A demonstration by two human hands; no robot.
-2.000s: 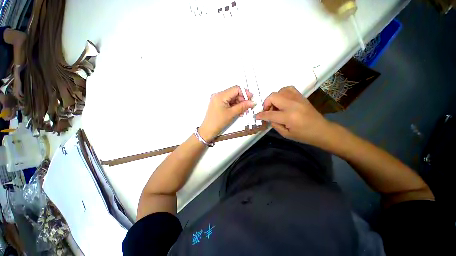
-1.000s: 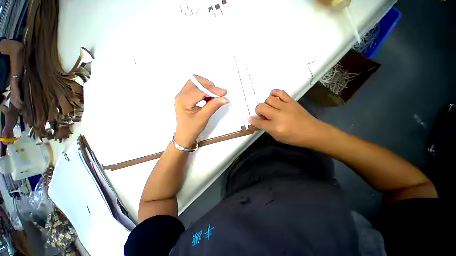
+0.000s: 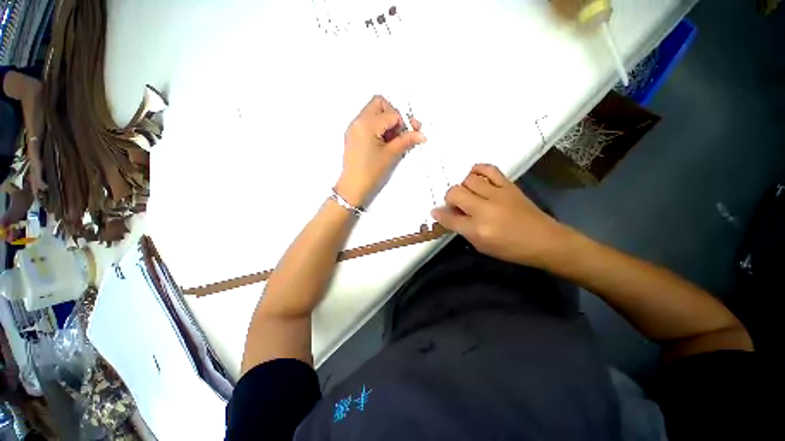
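A large white panel lies back side up in front of me, hard to tell from the white table; a narrow brown edge strip runs along its near side. My left hand, with a bracelet at the wrist, is pinched on a narrow white strip over the panel, near faint parallel lines. My right hand rests at the near end of those lines, by the end of the brown edge; its fingers are bent together, and I cannot tell whether they hold anything.
A glue bottle with a long pale nozzle lies at the top right. Beyond the table edge are a brown scrap box and a blue basket. Brown leather strips, a translucent container and stacked panels are at left. Another person's arm shows there.
My left hand has moved up and to the right since a second ago, and its white strip, which stuck up curved, now points along the parallel lines. My right hand has stayed nearly in place.
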